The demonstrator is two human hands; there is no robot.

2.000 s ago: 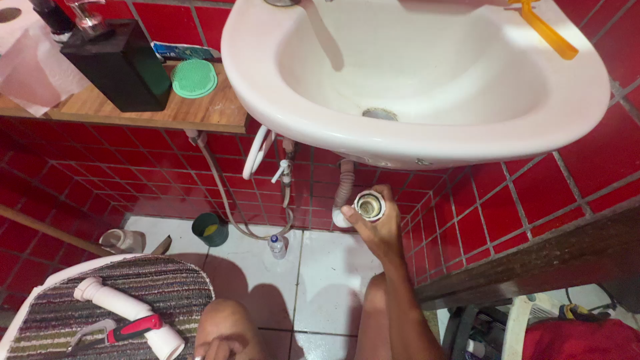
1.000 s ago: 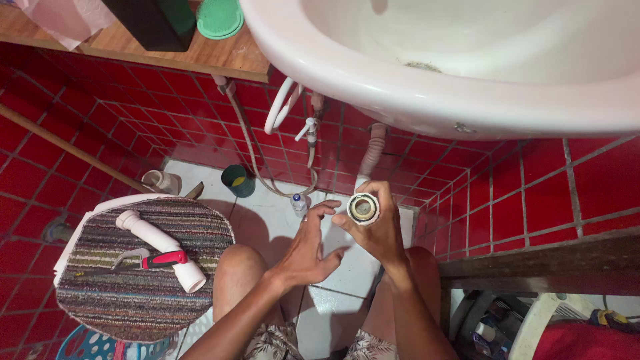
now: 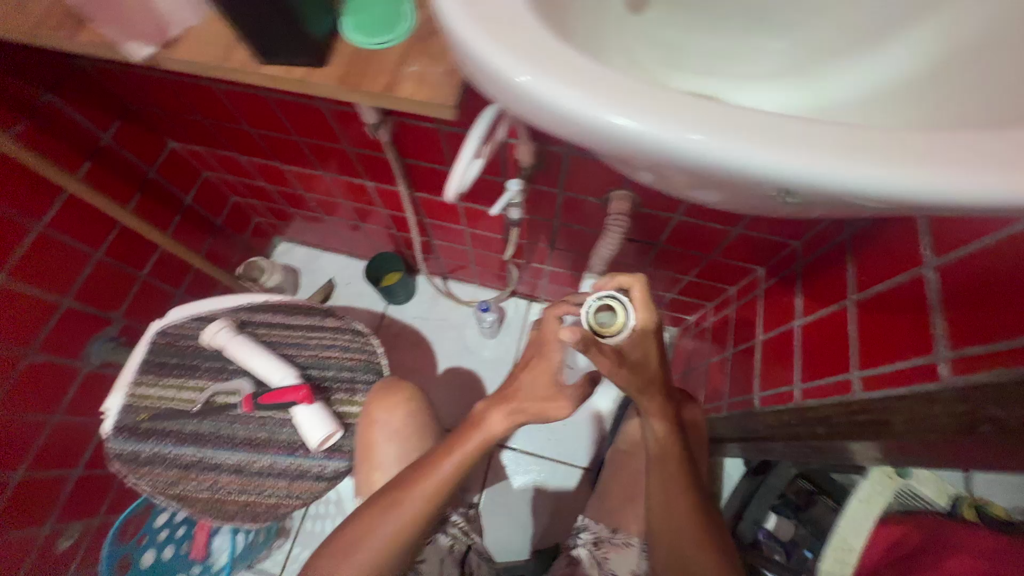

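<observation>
My right hand (image 3: pixel 632 344) grips a white plastic drain fitting (image 3: pixel 608 318), its round opening facing up, below the washbasin (image 3: pixel 680 136). Beside it, my left hand (image 3: pixel 548 372) has its fingertips at the fitting's left side; whether they touch it is unclear. A corrugated drain hose (image 3: pixel 614 232) runs from the wall down behind the fitting. On the striped mat (image 3: pixel 208 456) at the left lie a white plastic pipe (image 3: pixel 260 356) and a red-handled tool (image 3: pixel 276 398) with a curved grey metal part, resting across the pipe.
A wooden shelf (image 3: pixel 400 84) adjoins the basin. Under it are a flexible water hose (image 3: pixel 408 192), a white valve (image 3: pixel 510 198), a green cup (image 3: pixel 390 278) and a small bottle (image 3: pixel 487 319). A blue basket (image 3: pixel 144 536) stands lower left; a dark wooden beam (image 3: pixel 864 428) crosses at right.
My left hand has come up from near my knee to beside the fitting, which my right hand has kept holding. The view has shifted down, closer to the floor.
</observation>
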